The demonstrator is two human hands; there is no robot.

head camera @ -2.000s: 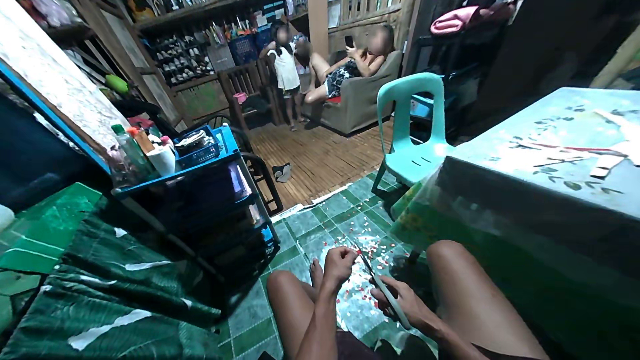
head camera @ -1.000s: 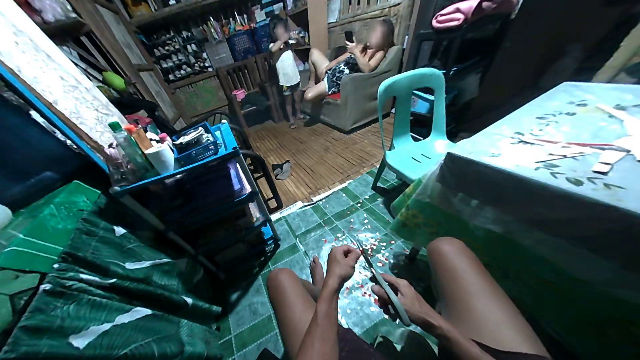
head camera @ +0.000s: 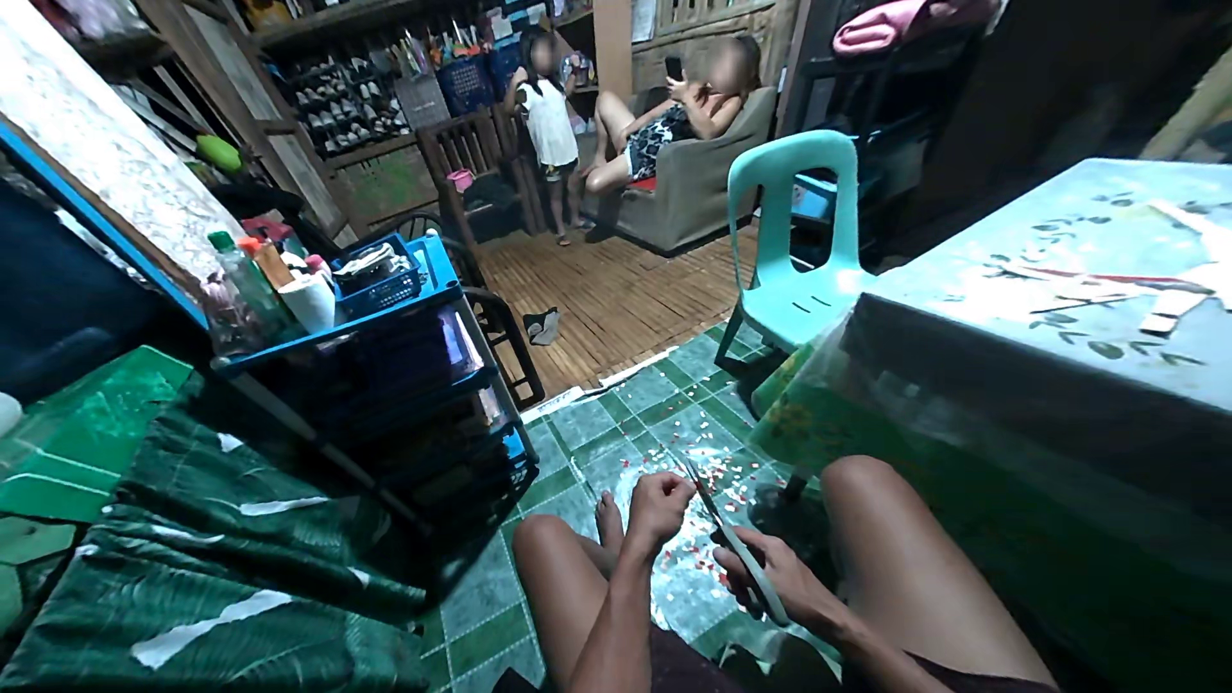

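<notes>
My right hand (head camera: 770, 577) is closed around the handles of a pair of scissors (head camera: 736, 549), whose blades point up and away from me. Beside the blade tips, my left hand (head camera: 662, 505) has its fingertips pinched together at a small reddish piece, too small to make out well. Below both hands, many small white and red scraps (head camera: 717, 481) are scattered over the green tiled floor (head camera: 568, 481) between my knees. Strips of white and red material (head camera: 1097, 279), perhaps paper, lie on the table with a leaf-patterned cover (head camera: 1020, 337) at the right.
A turquoise plastic chair (head camera: 794, 260) stands by the table. At the left is a drawer rack (head camera: 346, 337) bearing bottles and a blue basket (head camera: 380, 279). Beyond, one person (head camera: 551, 125) stands near another seated in an armchair (head camera: 693, 192). A sandal-like item (head camera: 542, 325) lies on the bamboo floor.
The standing person's arms and stance have shifted. My hands stay in nearly the same place, with the scissors still in my right hand.
</notes>
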